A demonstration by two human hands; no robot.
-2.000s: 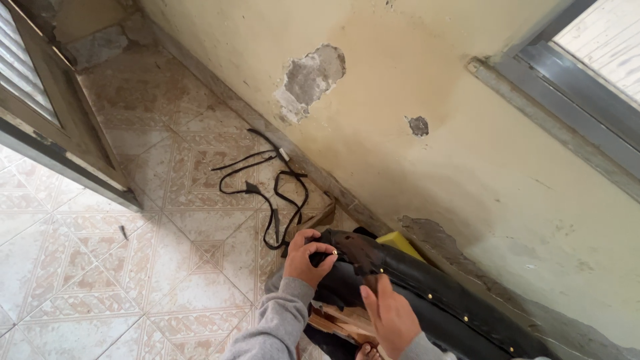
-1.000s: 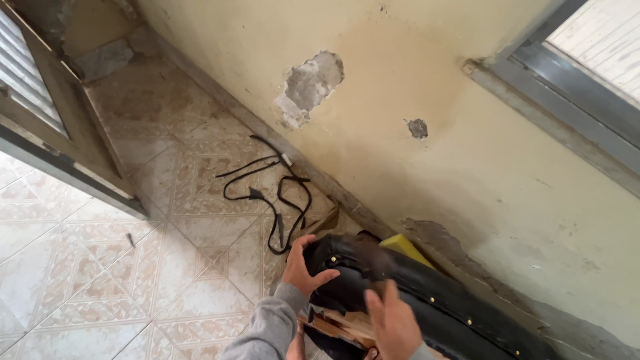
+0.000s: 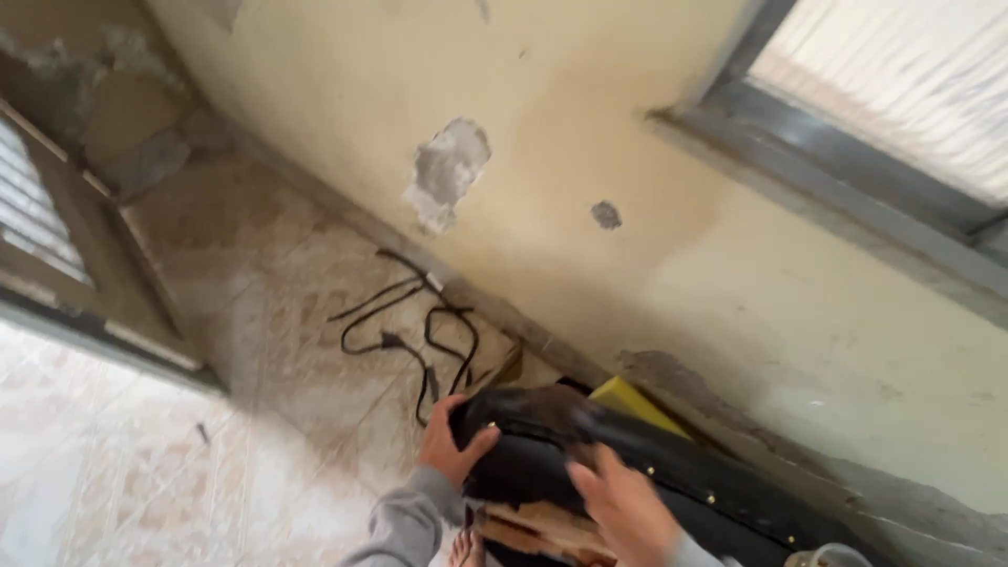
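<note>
A black upholstered piece [image 3: 756, 472] with a row of brass-coloured tacks [image 3: 711, 498] along its seam lies at the lower right. My left hand [image 3: 457, 445] grips its left end, the thumb beside a tack near that end. My right hand [image 3: 626, 500] is closed on a blurred dark tool [image 3: 579, 421], perhaps a hammer, over the black covering to the right of my left hand. Bare wood [image 3: 543, 531] shows below the covering, between my forearms.
A black power cord [image 3: 409, 346] lies on the tiled floor by the wall. Yellow foam [image 3: 642, 405] stands behind the upholstery. A clear container [image 3: 835, 556] is at the bottom right, a metal-framed door [image 3: 102, 291] at the left, and a bare foot [image 3: 466, 546] at the bottom.
Two seconds ago my left fingers were pinched together above the covering; now that hand is spread around its end. The dark tool has moved and is blurred.
</note>
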